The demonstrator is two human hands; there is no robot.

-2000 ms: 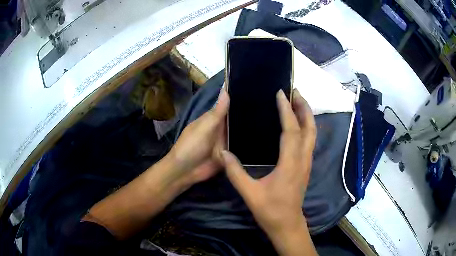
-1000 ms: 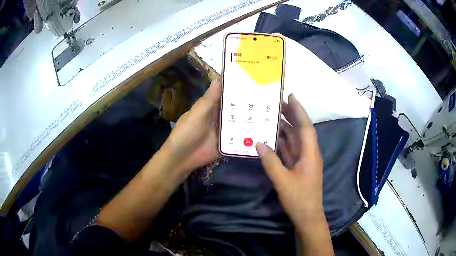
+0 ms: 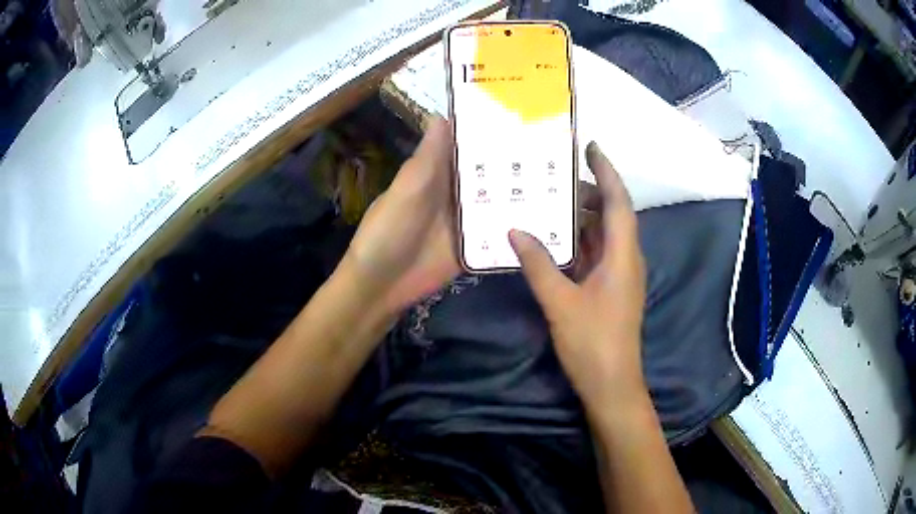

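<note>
A smartphone (image 3: 514, 141) with a lit orange-yellow and white screen is held upright over the cloth. My left hand (image 3: 407, 226) grips its left edge and lower back. My right hand (image 3: 593, 286) is at its lower right, the thumb tip on the lower part of the screen, the fingers behind the right edge. A dark grey garment (image 3: 693, 271) with a white panel (image 3: 663, 161) lies beneath, partly hidden by the phone and hands. At its right are a white-edged dark piece (image 3: 785, 201) and a bright blue zip (image 3: 763, 291).
A white machine table (image 3: 251, 90) with a wooden edge curves across the left. A sewing machine's needle area (image 3: 153, 80) is at the upper left. Another machine head (image 3: 894, 201) is at the right edge. Dark cloth (image 3: 231, 271) covers the lower left.
The black phone screen has lit up. The phone and both hands have moved up in the picture. My right thumb has moved onto the screen, and the red button seen earlier is now covered.
</note>
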